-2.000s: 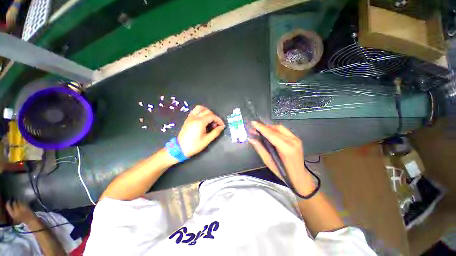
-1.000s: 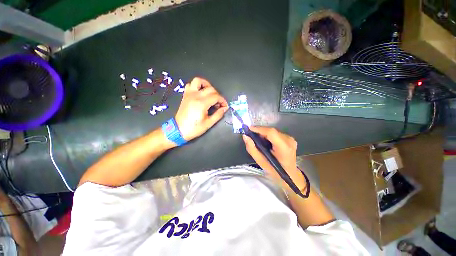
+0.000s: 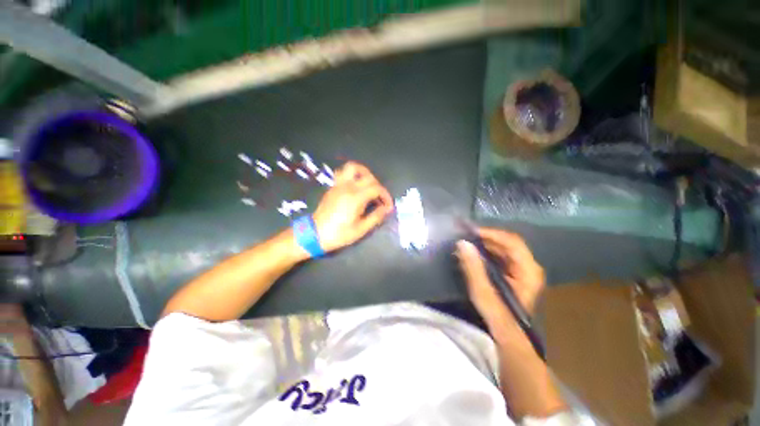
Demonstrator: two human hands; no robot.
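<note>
A small circuit board [image 3: 412, 220], white with glare, lies on the dark green bench between my hands. My left hand [image 3: 354, 208] is at its left edge with thumb and fingertips pinched together; a thin lead at the fingertips is too blurred to make out. My right hand [image 3: 504, 270] holds the black soldering iron [image 3: 510, 293] to the right of the board, its blurred tip apart from the board. A loose pile of white connector leads [image 3: 287, 168] with thin dark red wires lies left of my left hand.
A purple-rimmed fan [image 3: 90, 166] stands at the left. A brown ring [image 3: 542, 108] and silvery strands [image 3: 600, 200] are on the green board at right, with a cardboard tray [image 3: 712, 100] beyond. An open carton [image 3: 583, 333] is below the bench edge. A pale rail [image 3: 333, 52] runs along the far side.
The view has shifted and blurred. The iron, over the circuit board a second ago, has moved right, off it, with my right hand. My left hand stays beside the board.
</note>
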